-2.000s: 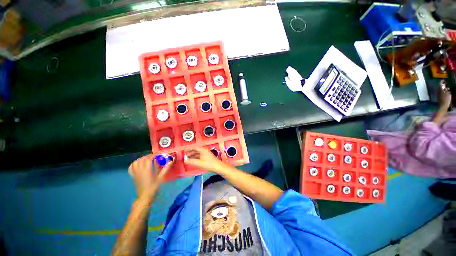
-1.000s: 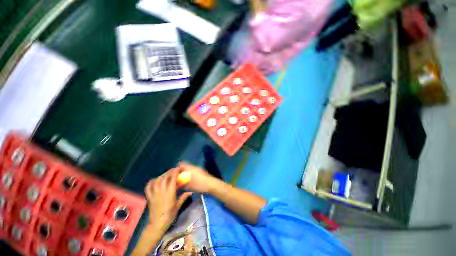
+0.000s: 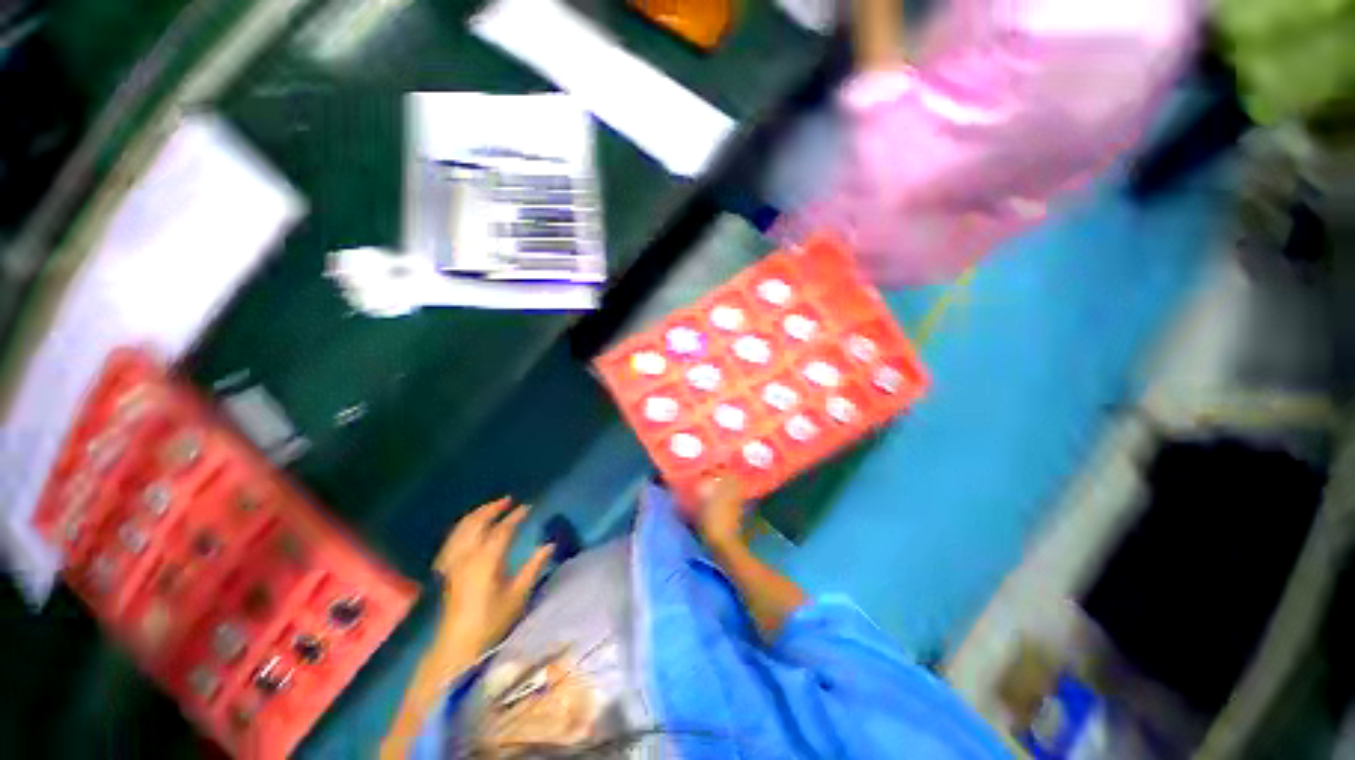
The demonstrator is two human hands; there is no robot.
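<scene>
The side tray (image 3: 875,413) is orange-red plastic with square pockets, most holding small round white-faced parts (image 3: 752,351). My right hand (image 3: 722,517) is at its near corner, fingertips over the corner pocket; blur hides whether they hold anything. My left hand (image 3: 485,567) is raised left of my body, fingers apart, with nothing seen in it. The bench tray (image 3: 345,659) lies at the lower left, tilted in view, with dark-centred round parts (image 3: 346,610) and paler ones in its pockets.
A calculator (image 3: 520,220) lies on white paper (image 3: 479,125) on the green bench, beside a crumpled tissue (image 3: 379,282). A white strip (image 3: 624,89) and a long white sheet (image 3: 179,238) lie farther off. A person in pink (image 3: 1011,134) is beyond the side tray.
The hands were together around a small yellow piece and have come apart. My right hand has moved to the side tray's near corner; my left hand's fingers have spread. The view has shifted.
</scene>
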